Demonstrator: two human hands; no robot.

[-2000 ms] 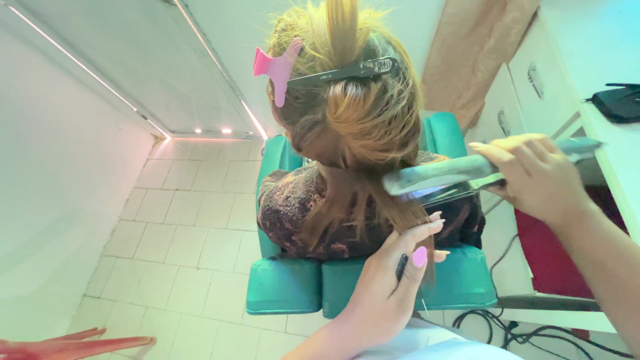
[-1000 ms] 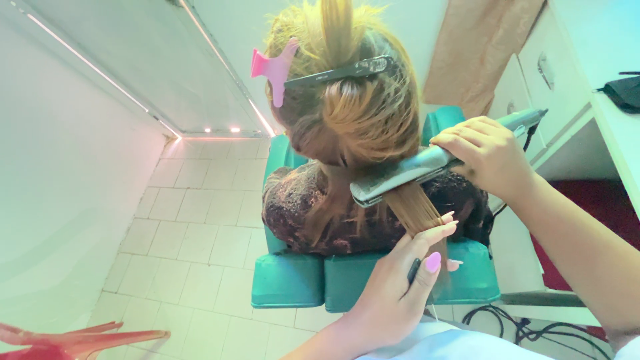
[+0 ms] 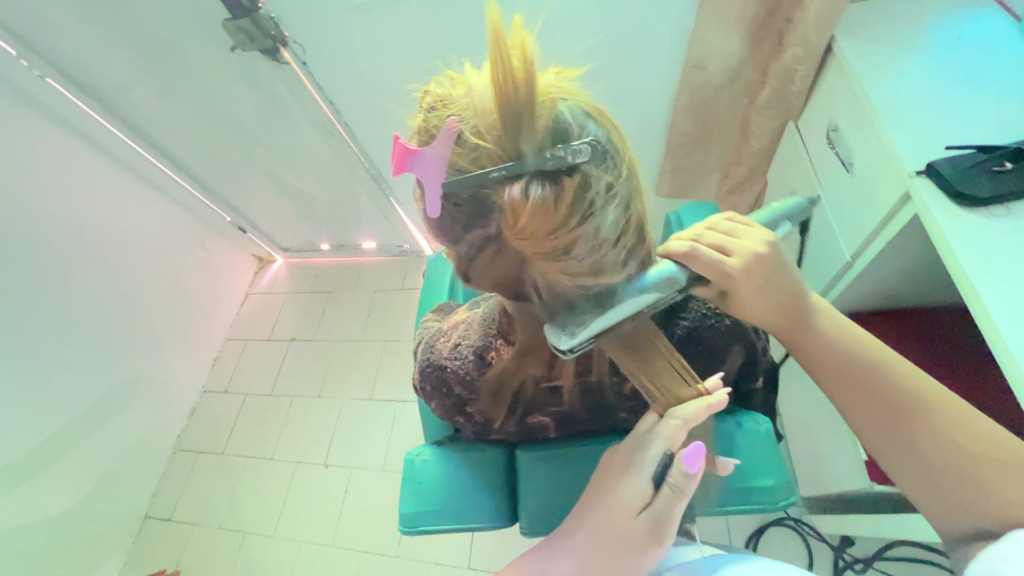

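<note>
A hair straightener (image 3: 640,296) is in my right hand (image 3: 740,268), its plates closed around a flat section of light brown hair (image 3: 652,364) near the seated person's neck. Further down, the same section passes between the fingers of my left hand (image 3: 652,472). A small dark object, not clear what, shows at that hand's fingers. The person's head (image 3: 552,160) is seen from behind, with the upper hair gathered by a black hair clip (image 3: 520,168) and a pink butterfly hair clip (image 3: 428,160). Loose hair hangs over the dark patterned top (image 3: 464,360).
The person sits in a green padded chair (image 3: 456,484). At the right stands a white cabinet (image 3: 856,152) with a black pouch (image 3: 980,172) on its top. Dark cables (image 3: 840,552) lie on the floor at lower right. A wall (image 3: 88,264) is on the left.
Two seconds ago the straightener's plates were apart; now they are closed on the hair. Its tip has moved left, toward the neck. The red thing at lower left has nearly left the view.
</note>
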